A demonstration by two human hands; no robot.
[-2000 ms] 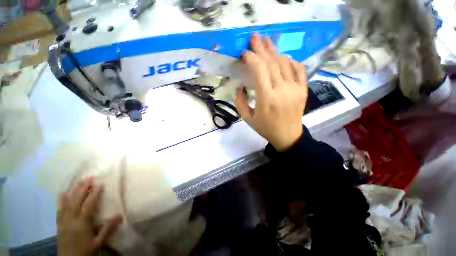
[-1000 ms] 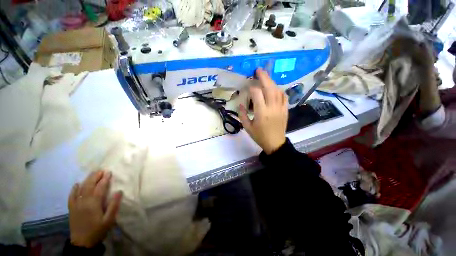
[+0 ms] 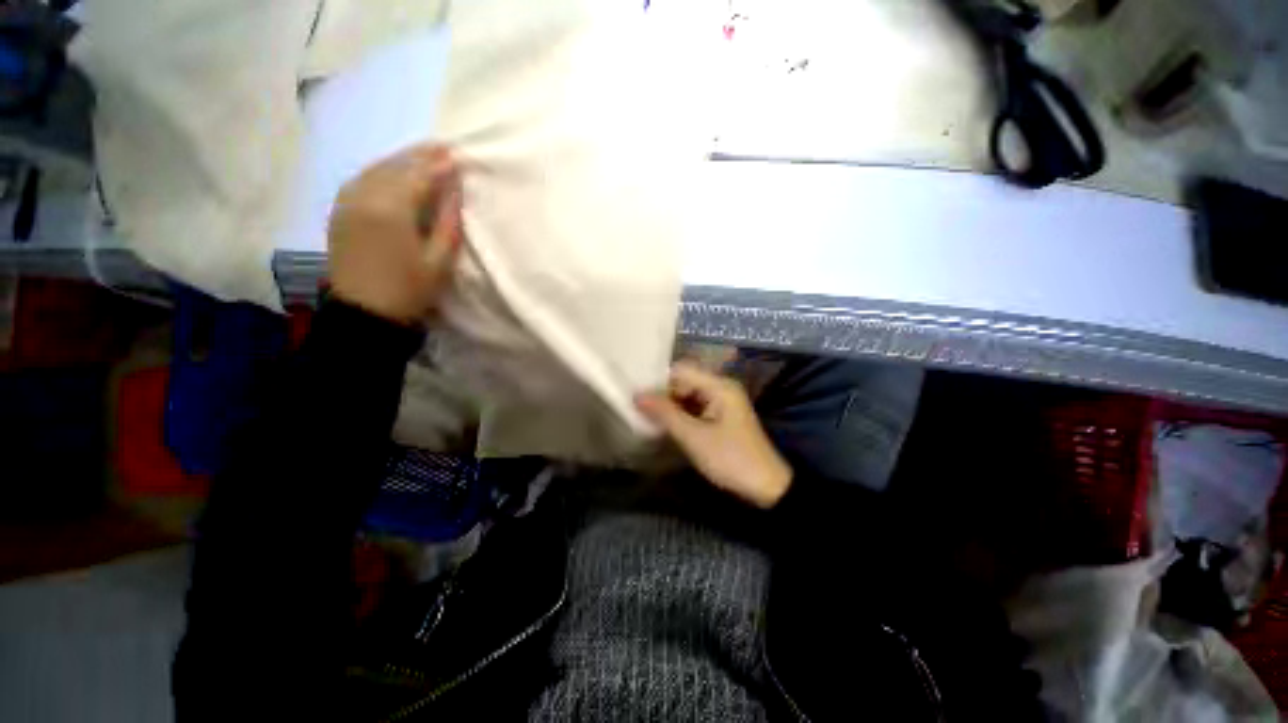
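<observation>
A cream fabric panel (image 3: 579, 212) lies over the table's front edge and hangs towards my lap. A narrow fold or seam (image 3: 544, 318) runs slantwise across it between my hands. My left hand (image 3: 398, 233) grips the fabric at the fold's upper left end, with the fingertips partly hidden. My right hand (image 3: 713, 427) pinches the fold's lower right end between thumb and finger, just below the table edge.
Black shears (image 3: 1038, 120) lie on the table at the upper right, and a flat black rectangle (image 3: 1243, 237) lies at the right. More cream fabric (image 3: 205, 141) hangs over the edge at left. The ruler strip (image 3: 876, 335) runs along the front. Blue and red baskets are below.
The view has tilted down to the lap, and the machine head is out of the picture. My right hand has left the control panel and taken hold of the fabric. My left hand now grips it.
</observation>
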